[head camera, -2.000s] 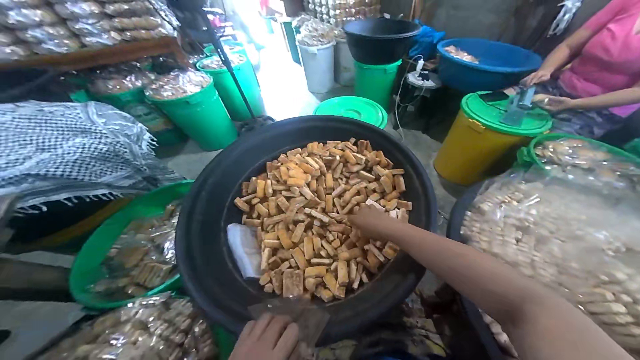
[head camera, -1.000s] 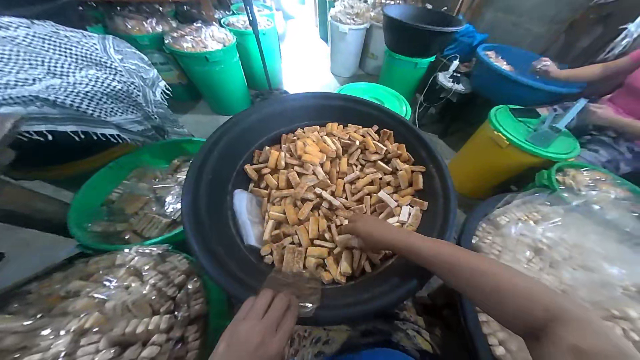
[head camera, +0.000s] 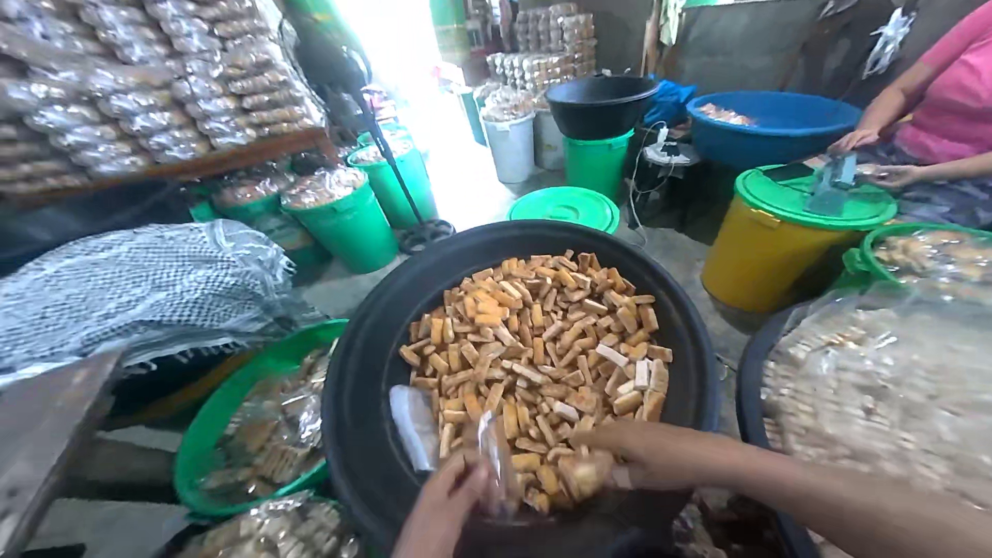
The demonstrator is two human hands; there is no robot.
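A wide black plastic basin [head camera: 368, 349] holds a heap of small browned bread or biscuit sticks [head camera: 542, 333]. At the basin's near side my left hand [head camera: 449, 492] grips a clear plastic bag [head camera: 496, 465], blurred by motion. Just right of the bag, my right hand [head camera: 620, 457] is closed around some sticks [head camera: 583, 473] at the heap's near edge; how many cannot be told. Against the basin's inner left wall lies a flat stack of clear or whitish plastic [head camera: 415, 426].
Filled bags lie in a green basin [head camera: 190, 457] at left and a dark tub [head camera: 748, 387] at right. A yellow bin with a green lid [head camera: 814, 201] stands beyond, near a seated person [head camera: 953, 116]. Stacked bagged goods [head camera: 155, 85] fill a shelf at upper left.
My right hand has come from within the heap toward the near edge, beside the bag. My left hand has lifted the bag, which lay flatter over the rim before. The view has tilted upward.
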